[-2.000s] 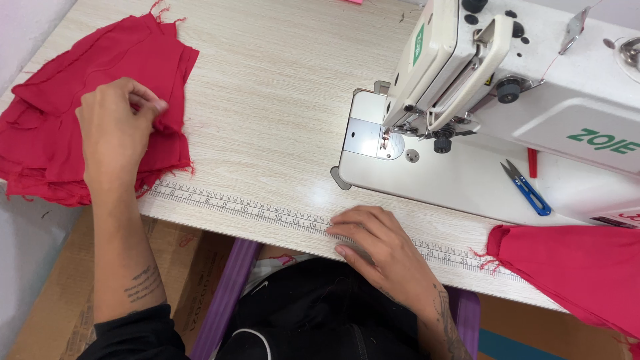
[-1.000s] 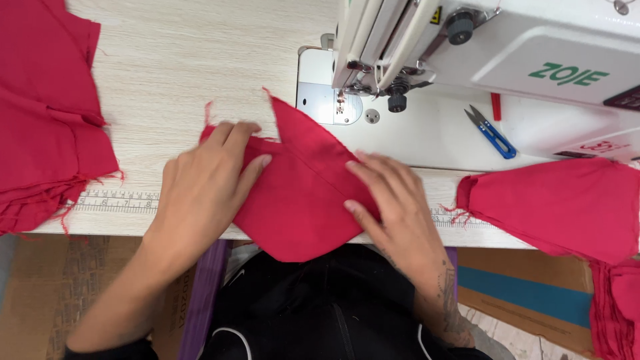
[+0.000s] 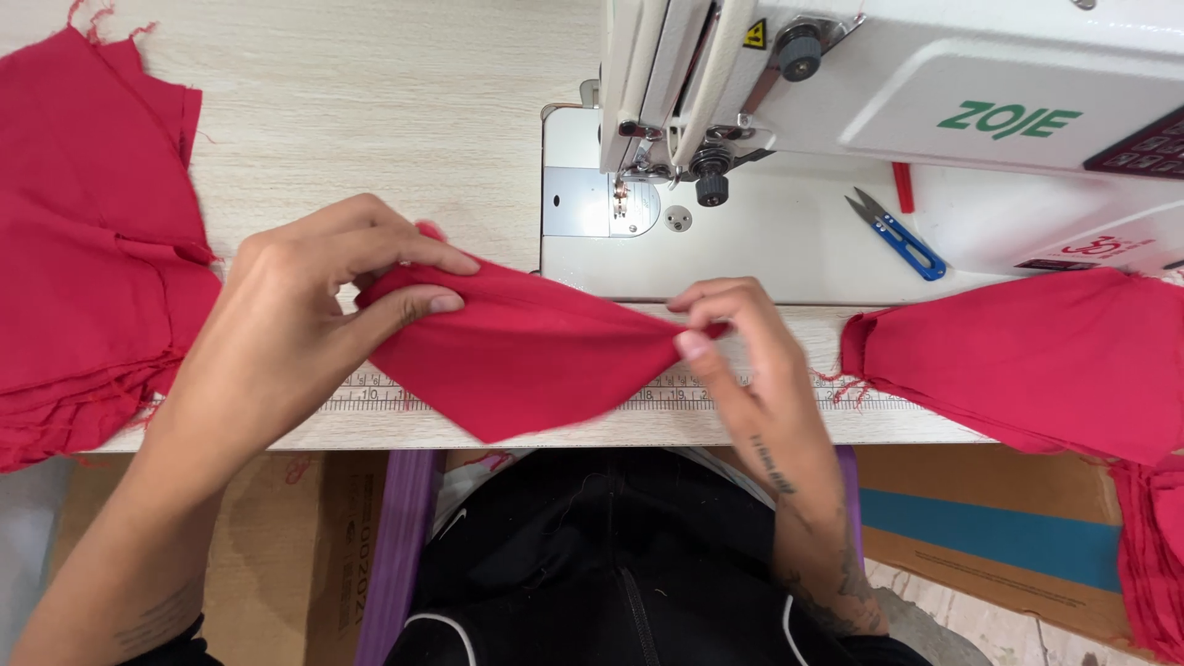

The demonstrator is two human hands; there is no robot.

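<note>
A folded red fabric piece (image 3: 536, 361) is stretched between my two hands, above the front edge of the table. My left hand (image 3: 342, 287) pinches its left end between thumb and fingers. At the right end, my right hand (image 3: 740, 351) grips a corner between thumb and fingertips. Just behind the cloth stands a ZOJE sewing machine (image 3: 925, 120), its presser foot (image 3: 622, 199) over the metal needle plate (image 3: 578, 199). A stack of red fabric pieces (image 3: 92, 231) lies on the left, and more red fabric (image 3: 1008, 361) lies on the right.
Blue thread snips (image 3: 897, 236) and a red object (image 3: 903, 187) rest on the machine bed. A measuring tape (image 3: 666, 398) runs along the table's front edge (image 3: 277, 439). Below are cardboard boxes (image 3: 268, 555) and a purple plastic frame (image 3: 398, 555), beside my lap.
My left hand moved from the left fabric stack to a separate red piece, which both hands now hold. Since one second ago, that piece has been folded or gathered narrower. The view has shifted.
</note>
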